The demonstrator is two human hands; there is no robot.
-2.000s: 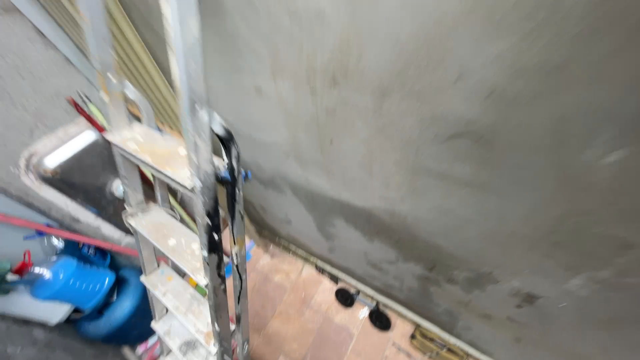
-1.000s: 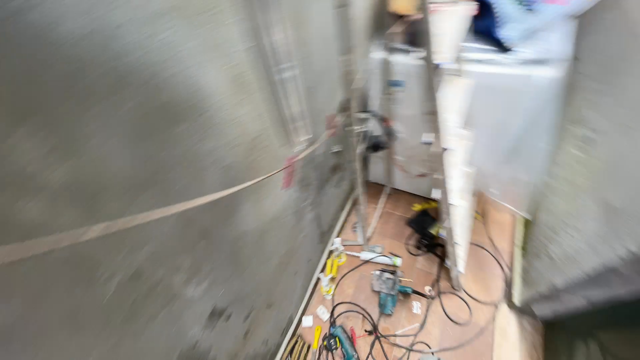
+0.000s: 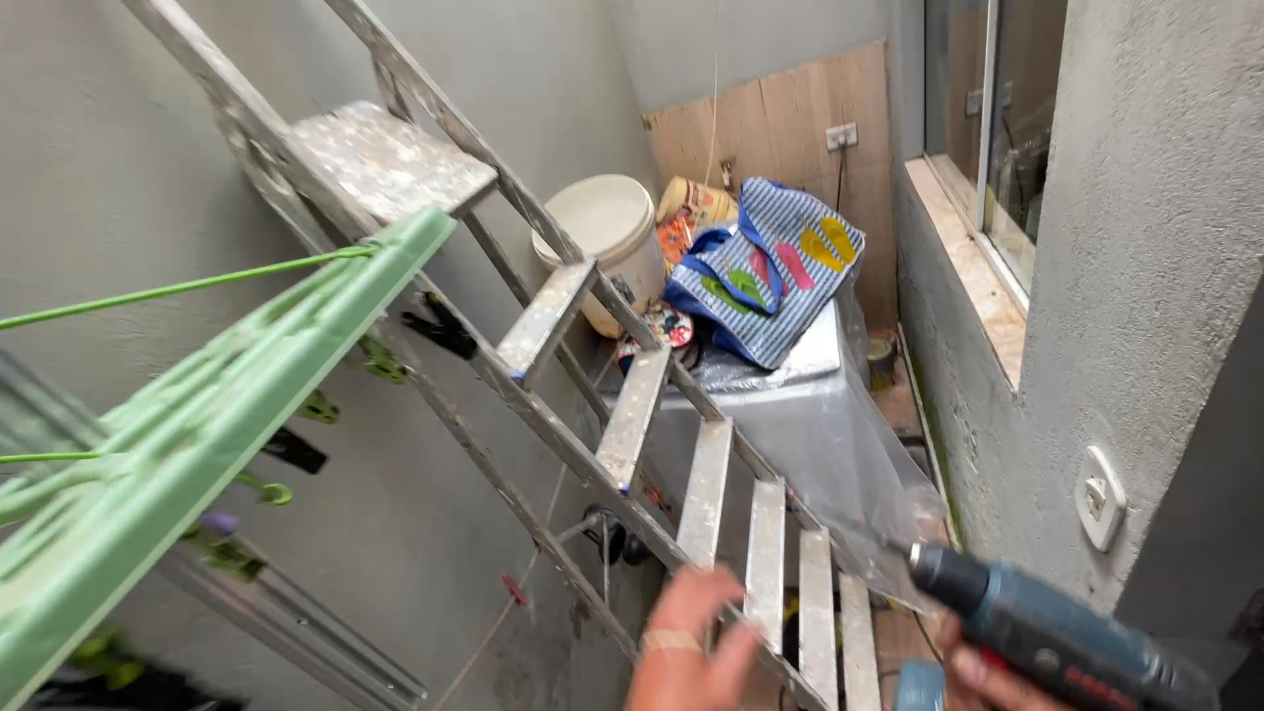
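My left hand (image 3: pixel 691 642), a band around one finger, is at the bottom centre beside the side rail of a paint-spattered metal stepladder (image 3: pixel 632 415); its fingers are spread, and whether it touches the rail is unclear. At the lower right my right hand (image 3: pixel 987 676) is closed around a blue and black cordless drill (image 3: pixel 1047 622), whose tip points up and left. Part of that hand is cut off by the frame's edge. The ladder leans diagonally across the view, its platform (image 3: pixel 395 158) at the upper left.
A green plastic clothes hanger rack (image 3: pixel 247 425) with clothespins juts in at left. Behind the ladder are a white lidded bucket (image 3: pixel 602 222) and a striped bag (image 3: pixel 770 276) on a plastic-covered appliance (image 3: pixel 790 425). A window (image 3: pixel 987 128) and wall switch (image 3: pixel 1098 499) are at right.
The view has swung widely. Both hands and the drill now show, while neither hand appears in the earlier frames. The green rack has also come into view.
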